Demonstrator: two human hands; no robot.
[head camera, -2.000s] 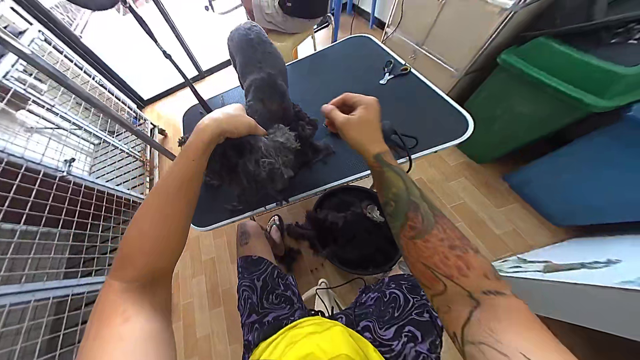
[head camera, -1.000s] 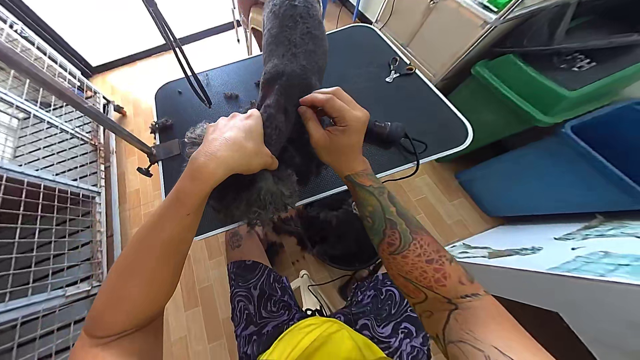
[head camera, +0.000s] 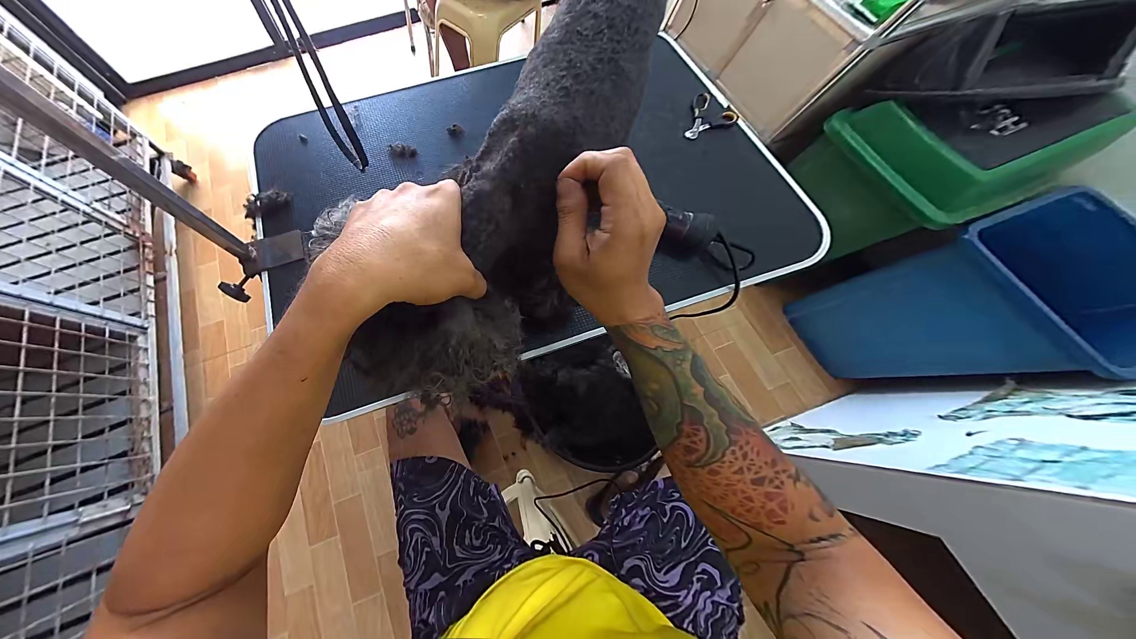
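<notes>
A dark grey dog (head camera: 577, 98) with a closely clipped back stands on the black grooming table (head camera: 390, 106), its shaggy head toward me. My left hand (head camera: 404, 244) grips the fur at its head and neck. Beside the dog's shoulder is my right hand (head camera: 608, 231), fingers curled with thumb and fingertips pinched; whether fur lies between them cannot be told. An electric clipper (head camera: 688, 231) with a black cord lies to the right of that hand, partly hidden by it. Scissors (head camera: 708, 117) rest near the table's far right edge. Tufts of cut hair (head camera: 402, 150) lie on the left.
A metal arm (head camera: 133, 160) is clamped at the table's left edge, near a wire cage (head camera: 71, 355). A black strap loop (head camera: 319, 89) hangs over the table. Green (head camera: 941, 195) and blue (head camera: 958, 302) bins stand right. A round black container (head camera: 586, 408) with hair sits below.
The view has shifted. Since two seconds ago, my right hand has come in against the dog's shoulder. My left hand remains on the dog's head and neck fur.
</notes>
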